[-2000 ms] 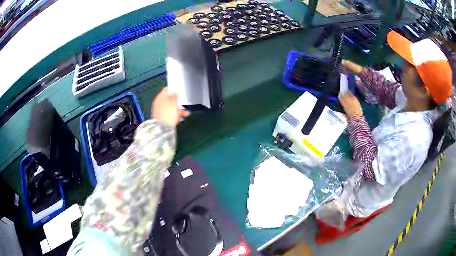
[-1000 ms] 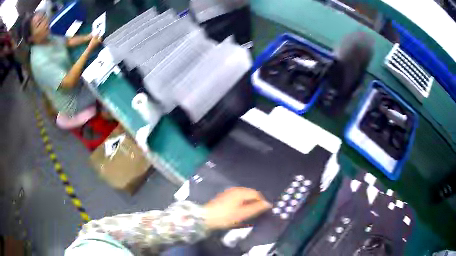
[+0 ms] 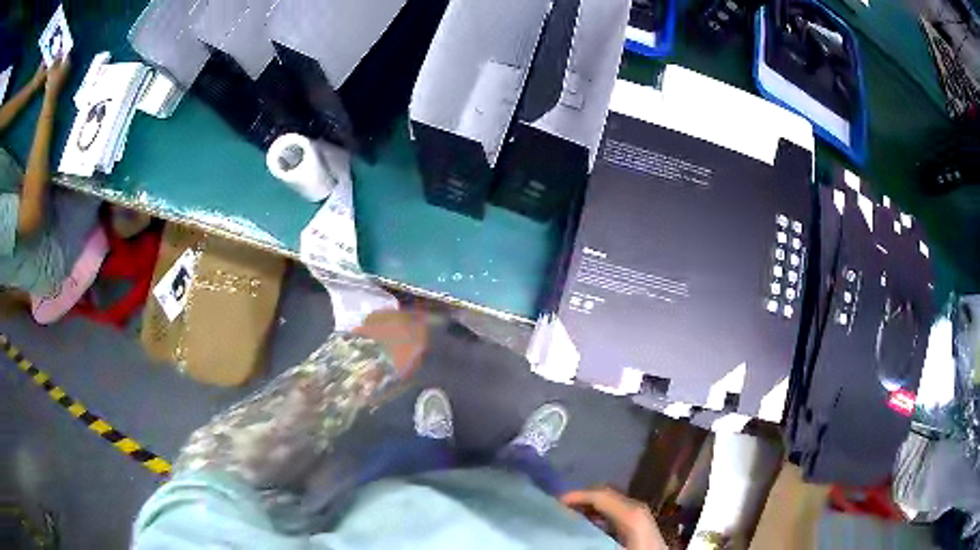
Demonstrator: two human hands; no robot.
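A white label roll (image 3: 301, 167) lies near the bench's front edge, its printed strip (image 3: 336, 239) trailing over the edge. My left hand (image 3: 395, 335) is blurred at the strip's lower end, with the fingers closed on it. My right hand (image 3: 623, 518) is low at the bottom edge, partly cut off; what it holds, if anything, does not show. A stack of dark flat retail boxes (image 3: 688, 247) lies back side up with white flaps. More flat boxes (image 3: 865, 333) with a headphone picture lie to its right.
Open made-up retail boxes (image 3: 457, 134) stand along the back of the bench. Blue trays (image 3: 813, 70) are at the upper right. A brown carton (image 3: 215, 306) is on the floor at left. A neighbour's arm (image 3: 38, 161) is at the left edge, near printed white sheets (image 3: 104, 116).
The view has swung left and down to the bench edge. My left hand has moved from the flat boxes to the label strip. My right hand now shows at the bottom.
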